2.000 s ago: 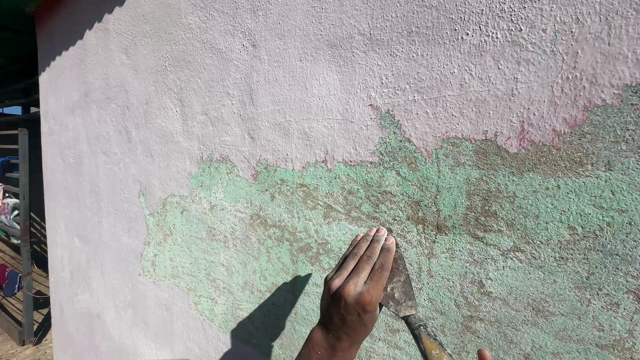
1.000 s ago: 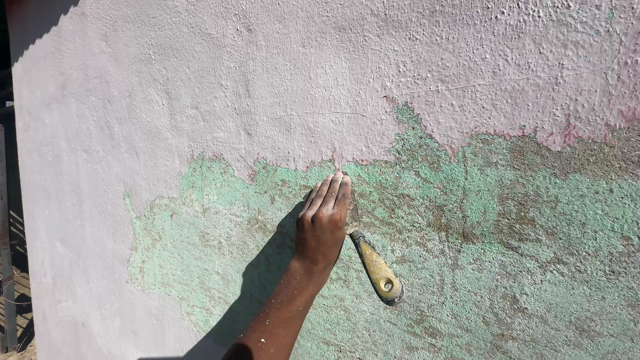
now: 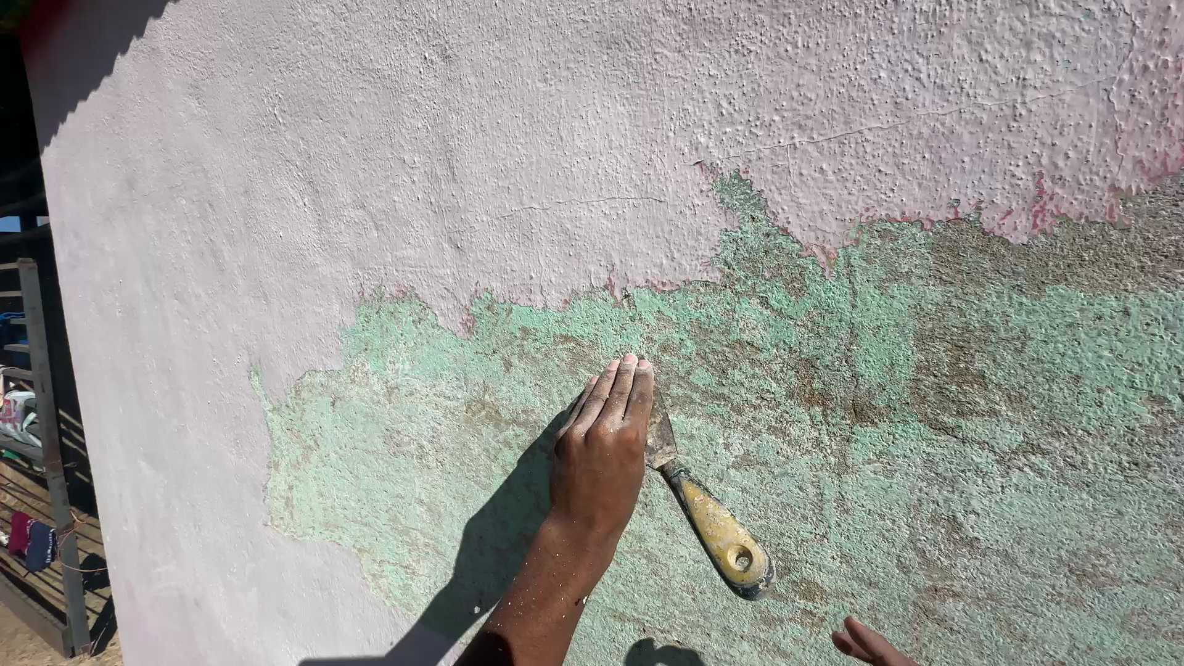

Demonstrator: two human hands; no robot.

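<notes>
My left hand (image 3: 606, 439) lies over the metal blade of a putty knife (image 3: 717, 527), its fingers together and pointing up, pressing the blade on the wall. The knife's worn yellow handle with a hole slants down to the right, with no hand around it. Beneath the blade is a rough area of green old paint (image 3: 416, 444) with brown bare patches. Pale pink paint (image 3: 388, 166) with a ragged edge surrounds it above and at left. At the bottom edge, my right hand (image 3: 869, 643) shows only some fingertips, off the handle; the rest is out of view.
Left of the wall's edge stands a slatted wooden structure (image 3: 51, 444) with cloths (image 3: 32, 539) on it. A thin crack runs across the pink paint at upper right. The arm casts a dark shadow on the wall.
The left hand and putty knife have moved lower on the wall since one second ago. Fingertips of the right hand have come into view at the bottom, where that frame showed none.
</notes>
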